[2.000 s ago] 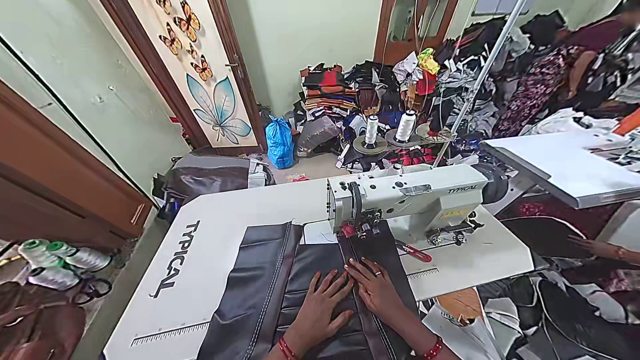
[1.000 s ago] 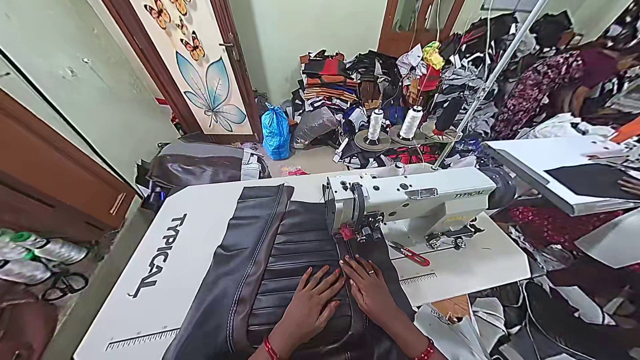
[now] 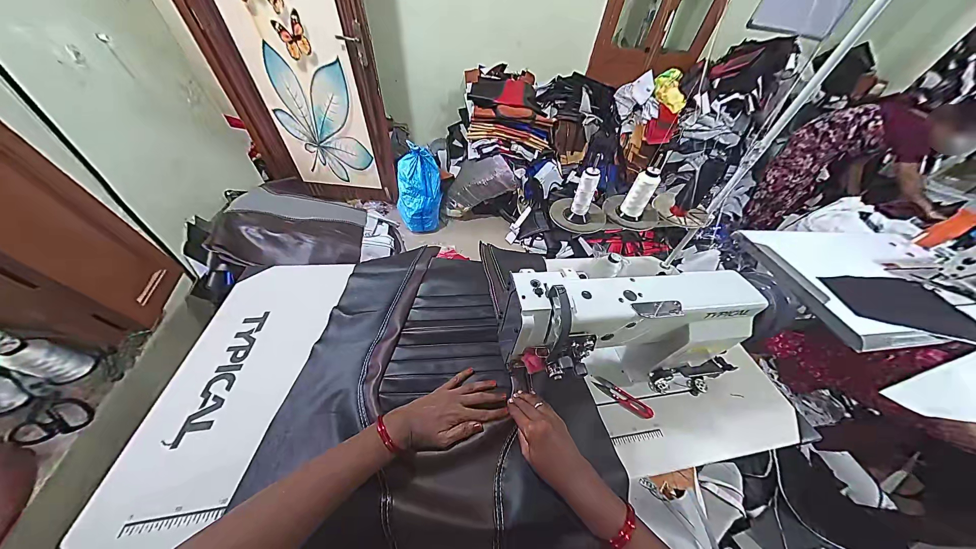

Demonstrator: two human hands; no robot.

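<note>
A black and dark brown leather-like panel (image 3: 435, 473) with pleated rows and light double stitching lies across the white bed of a Typical sewing machine (image 3: 633, 313). My left hand (image 3: 450, 412) rests flat on the panel, fingers spread, just left of the seam. On the seam close in front of the needle area is my right hand (image 3: 537, 427), its fingertips pressed down on the material and nearly touching the left fingers. Whether it pinches the edge cannot be told. Red-handled thread snips (image 3: 624, 398) lie on the bed to the right.
White thread cones (image 3: 639, 192) stand behind the machine, near a slanting metal pole. A blue plastic bag (image 3: 418, 189) and heaped fabric pieces (image 3: 507, 122) are on the floor. At the right, a person bends over fabric beside another white table (image 3: 801, 290). Large thread spools sit lower left.
The panel has moved away from me through the machine, and its far end now reaches past the bed's back edge. Both hands remain on it near the needle.
</note>
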